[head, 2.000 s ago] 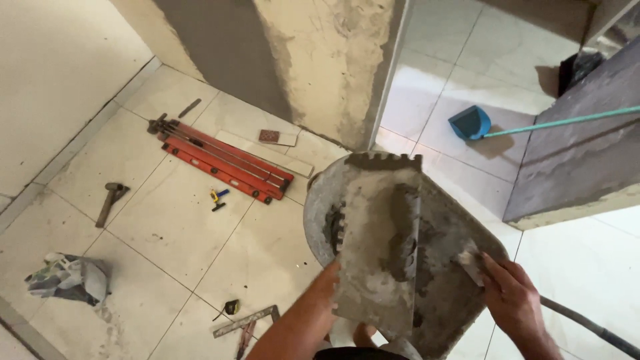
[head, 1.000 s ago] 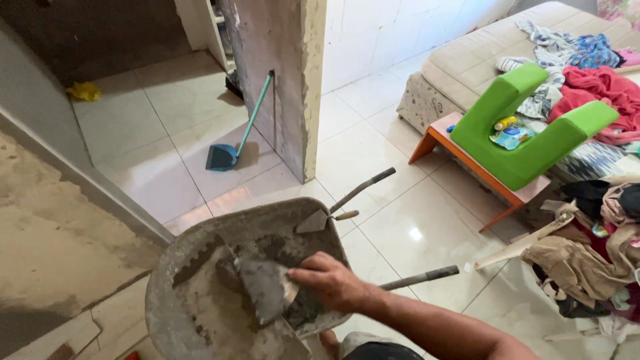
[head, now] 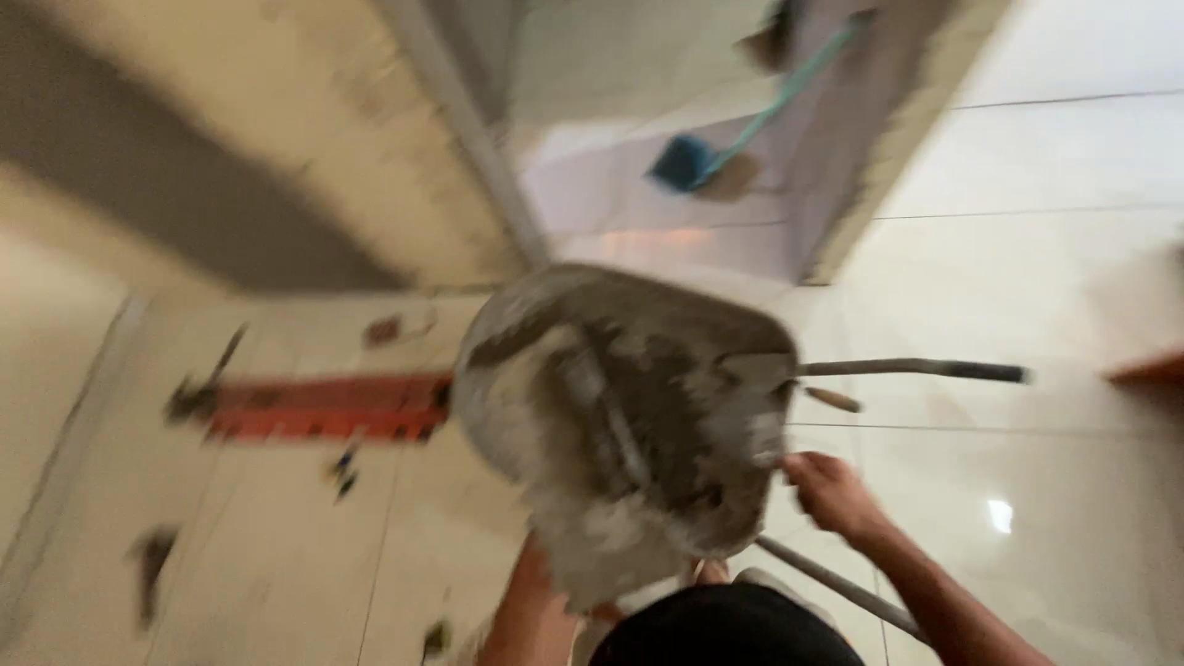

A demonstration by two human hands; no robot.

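Note:
The view is blurred. A wheelbarrow (head: 675,301) with grey wet mortar (head: 661,370) in its tray stands below me. My left hand (head: 548,569), mostly hidden, is under a notched steel trowel (head: 583,518), which it holds face up over the tray's near left side; mortar lies on it. At the tray's right edge my right hand (head: 823,486) is closed on a flat metal scraper (head: 757,427), its blade over the mortar. The wooden handle (head: 834,400) of another trowel sticks out over the right rim.
Wheelbarrow handles (head: 925,368) reach right. On the tiled floor at left lie a red tool (head: 324,407), a hammer (head: 153,564) and small tools (head: 342,472). Patched walls (head: 351,120) frame a doorway, with a blue dustpan (head: 683,165) beyond. An orange edge (head: 1147,370) shows at right.
The view has swung back left from the bed side. My right hand, over the mortar a second ago, is now at the tray's right edge.

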